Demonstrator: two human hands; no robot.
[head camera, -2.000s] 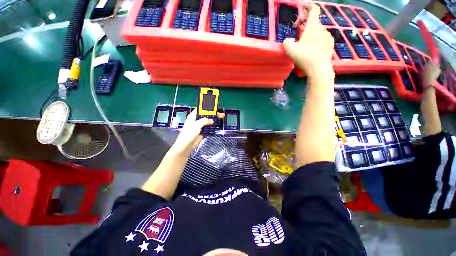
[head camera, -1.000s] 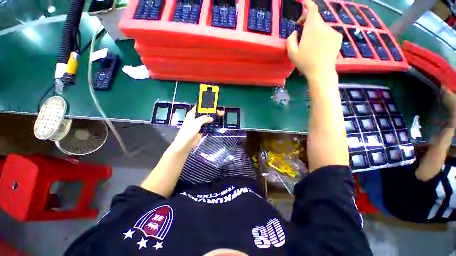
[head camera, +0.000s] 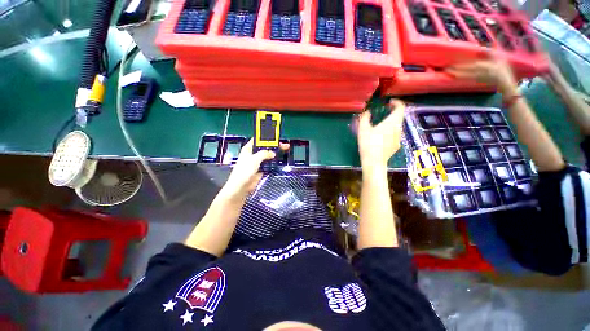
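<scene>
My left hand (head camera: 249, 163) holds a dark keypad phone with a yellow liner (head camera: 268, 129) on its upper front, at the bench edge. My right hand (head camera: 380, 136) is raised over the bench, thumb and fingers apart, with nothing seen in it. A red-orange phone tray (head camera: 278, 48) tops a pile at the back; a phone (head camera: 369, 29) lies in its rightmost pocket. Black-framed lenses (head camera: 299, 152) lie at the bench edge around my left hand. The stacked lens trays (head camera: 466, 155) stand to the right, with yellow liner pieces (head camera: 427, 169) on their left side.
Another worker's hands (head camera: 488, 72) are at a red-orange tray (head camera: 446, 55) at the back right. A lone phone (head camera: 138, 101), a black hose (head camera: 96, 45) and a beige oval head (head camera: 69, 158) are at left. Liner waste (head camera: 349, 205) lies below the bench. A red stool (head camera: 65, 249) stands at lower left.
My right hand has left the rightmost phone pocket and come down toward the bench. The other worker's hands and a red-orange tray have moved at the back right. My left hand is nearly unchanged.
</scene>
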